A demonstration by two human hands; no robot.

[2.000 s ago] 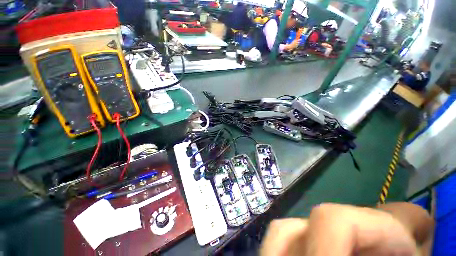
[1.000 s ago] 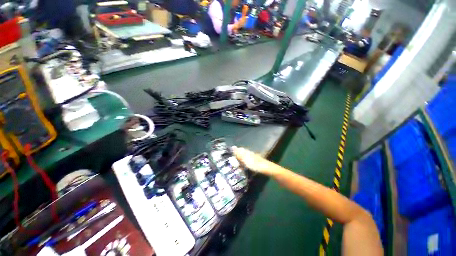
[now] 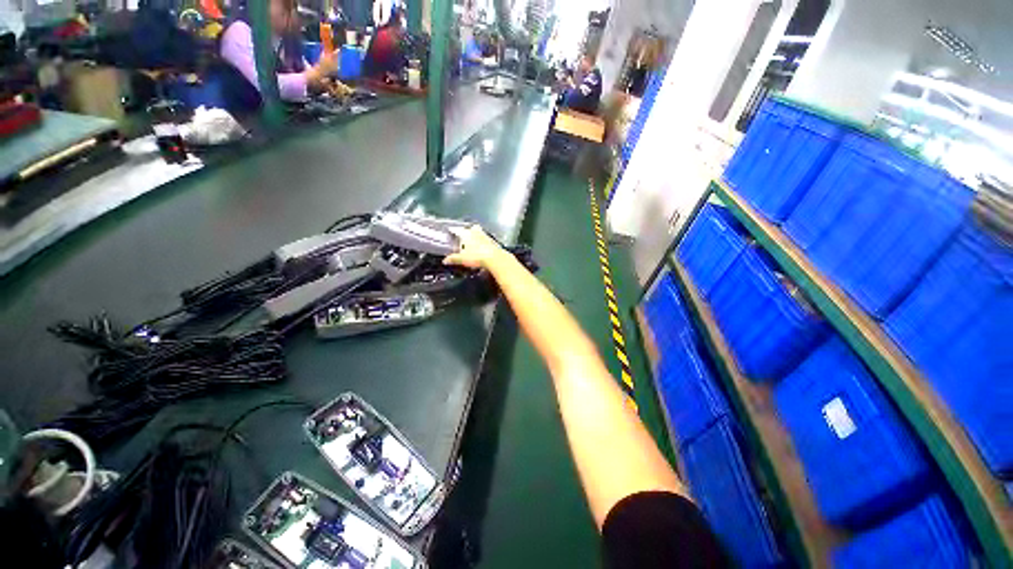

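My right hand (image 3: 475, 247) reaches to the pile on the bench, with its fingers on the end of a grey housing cover (image 3: 413, 232) that lies on top. Other grey units and bundled black cords (image 3: 183, 367) lie around it. An open unit (image 3: 374, 313) with its circuit board showing lies at the pile's near side. Two more open units, one nearest the bench edge (image 3: 375, 461) and one beside it (image 3: 322, 531), lie in front of me, with part of another at the bottom edge. My left hand is not in view.
Blue storage bins (image 3: 766, 295) stand on a rack at the right. Yellow-black tape (image 3: 611, 300) marks the aisle floor. A green post (image 3: 440, 89) rises from the bench. White coiled cable (image 3: 61, 472) is at the left edge. Several people sit across and farther along the line.
The view has swung right toward the aisle, and the meters and power strip have left it. My right hand has moved from the nearest open units to the grey cover on the pile.
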